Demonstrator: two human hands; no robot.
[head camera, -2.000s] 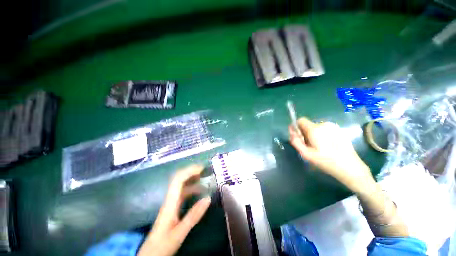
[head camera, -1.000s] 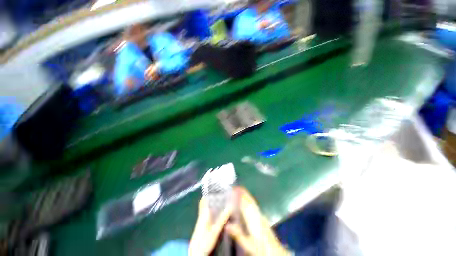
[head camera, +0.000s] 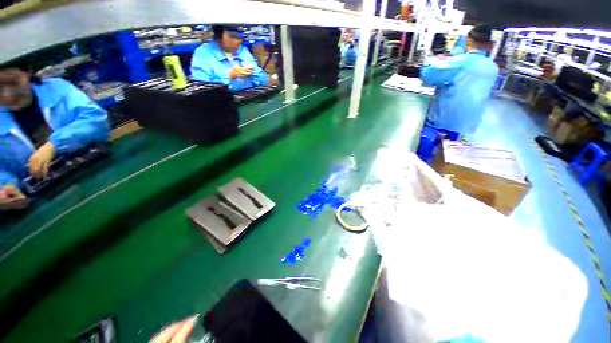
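A dark, flat piece (head camera: 251, 318), perhaps one or more phone housings, shows at the bottom edge and is cut off by it. Fingers of my left hand (head camera: 177, 331) are at its left side, with the rest of the hand out of frame. Whether they grip it cannot be told. My right hand is not in view. Thin clear liner strips (head camera: 291, 283) lie just right of the dark piece. Grey housings in two side-by-side stacks (head camera: 231, 213) lie further forward on the green mat (head camera: 154, 268).
Loose blue film tabs (head camera: 321, 199) and a pale tape roll (head camera: 352, 218) lie at centre right, beside crumpled clear plastic (head camera: 395, 194). A sample chassis (head camera: 97, 331) is cut off at bottom left. People in blue smocks and a brown carton (head camera: 482, 177) are beyond.
The view has swung up and right. The two hands held a grey stack together one second ago; now only some left fingers and a dark piece show at the bottom.
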